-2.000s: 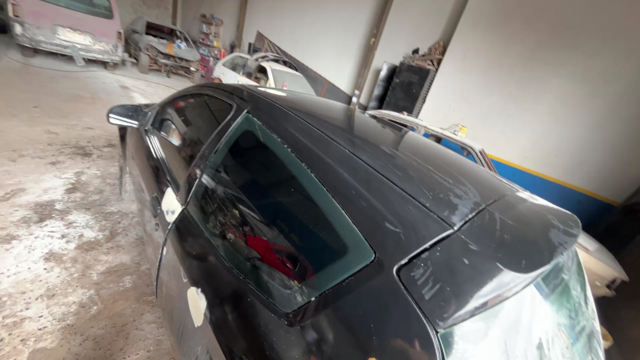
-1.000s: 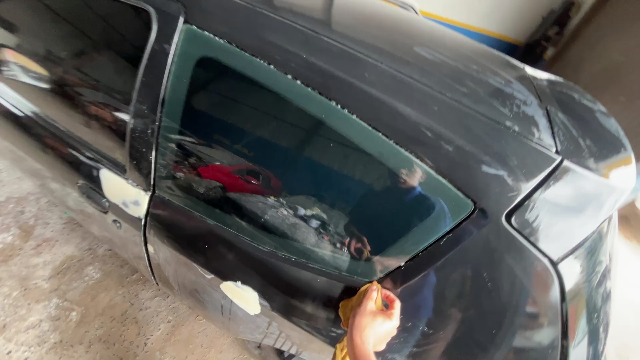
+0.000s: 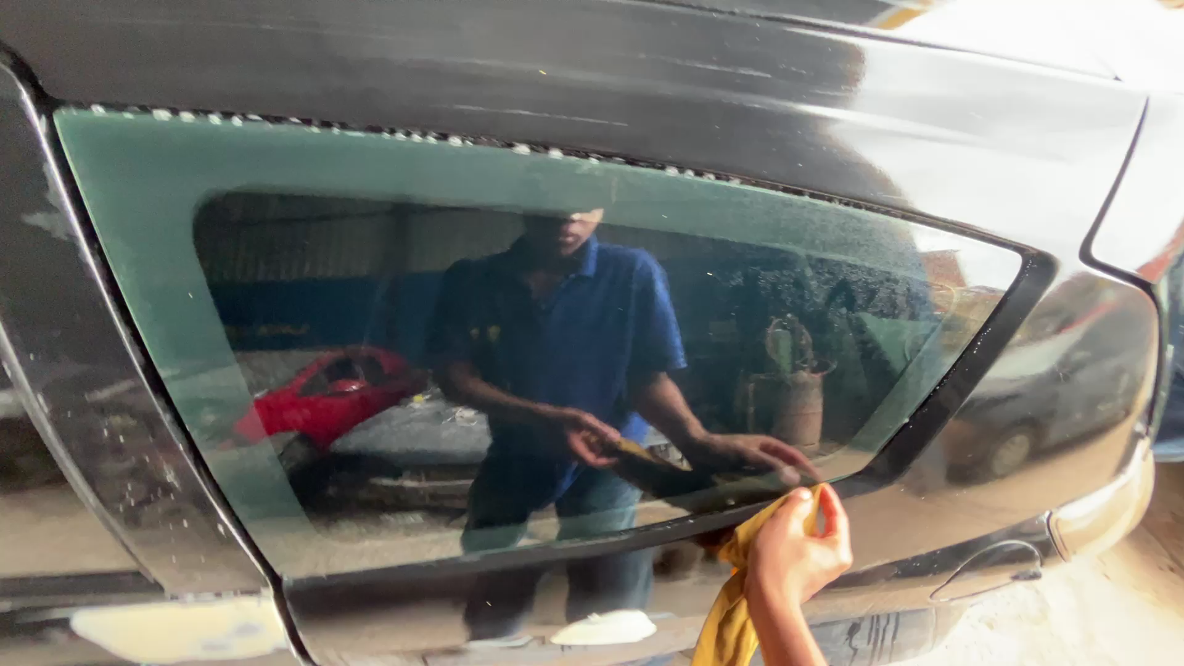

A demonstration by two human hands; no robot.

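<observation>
My right hand (image 3: 800,546) pinches a yellow cloth (image 3: 726,629) at the lower edge of the rear side window (image 3: 305,222) of a black car. A fold of the cloth lies between thumb and fingers, and the rest hangs below. The window glass mirrors a person in a blue shirt with both hands in front; the mirrored hand at the left seems to hold part of the cloth. My left hand itself is outside the view. White flecks line the window's upper edge (image 3: 370,129).
The black body panel (image 3: 555,55) has pale scratches above the window. Cream filler patches (image 3: 603,629) show below it, one more (image 3: 176,629) near the door. A fuel flap outline (image 3: 994,560) and tail lamp (image 3: 1110,518) are at the right. The glass reflects a red car.
The view has moved close to the rear side window. My right hand with the yellow cloth, absent two seconds ago, was at the window's lower corner one second ago and is still near there.
</observation>
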